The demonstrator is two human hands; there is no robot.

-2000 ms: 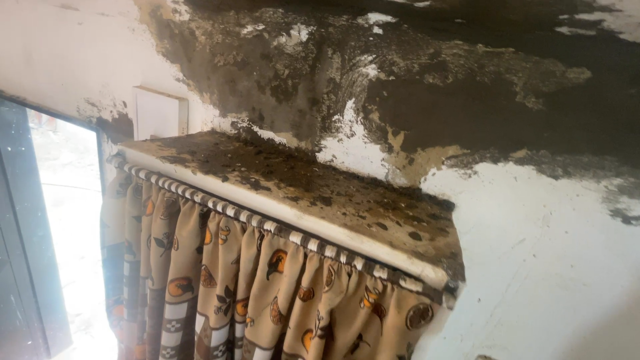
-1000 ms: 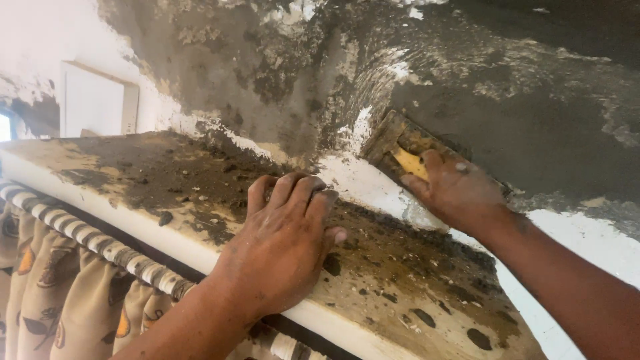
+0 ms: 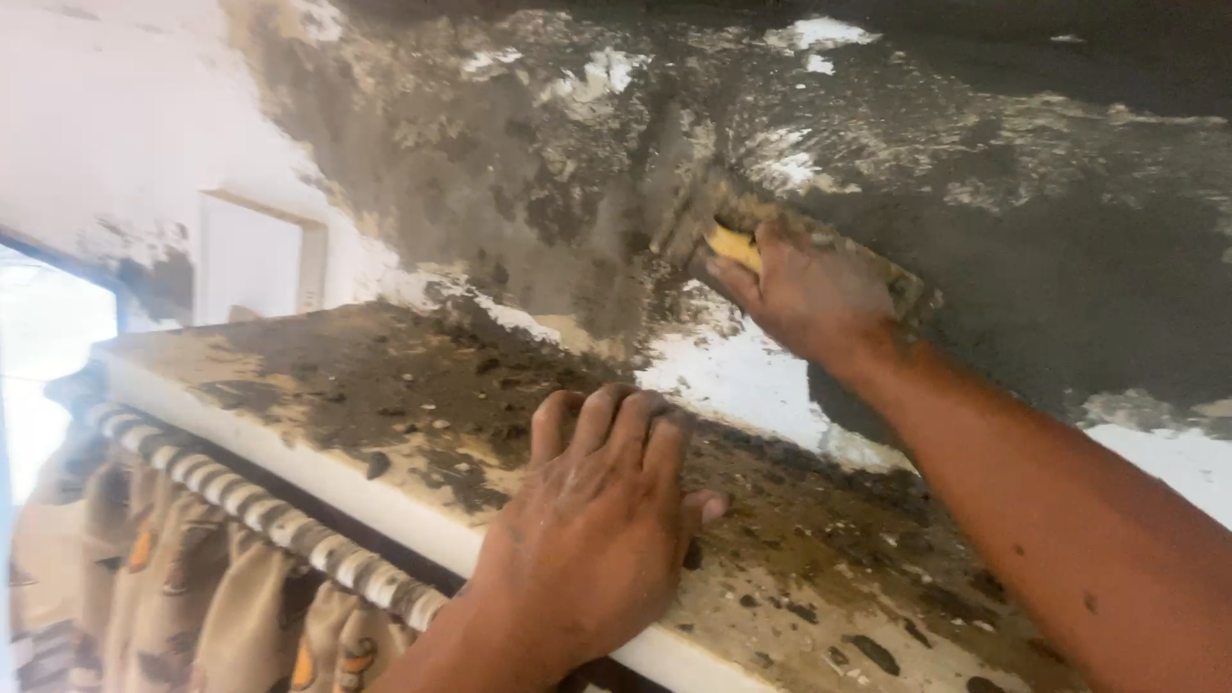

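My right hand (image 3: 818,289) grips the yellow handle (image 3: 733,245) of a plastering float (image 3: 881,274), its mortar-caked plate against the wall. Wet grey mortar (image 3: 500,183) covers much of that wall in uneven patches, and bare white paint (image 3: 741,375) shows just below the float. My left hand (image 3: 597,520) holds nothing and rests palm down on the ledge (image 3: 385,452), fingers slightly bent, the thumb out to the right. Dropped mortar and crumbs lie over the ledge around it.
A patterned curtain (image 3: 241,606) hangs from a striped rod (image 3: 260,505) along the ledge's front edge. A white box-like fitting (image 3: 255,255) is on the wall at the left, beside a bright window (image 3: 48,327).
Both hands have come into view since the earliest frame. Over the last second my right hand has moved the float up the wall; my left hand stays on the ledge.
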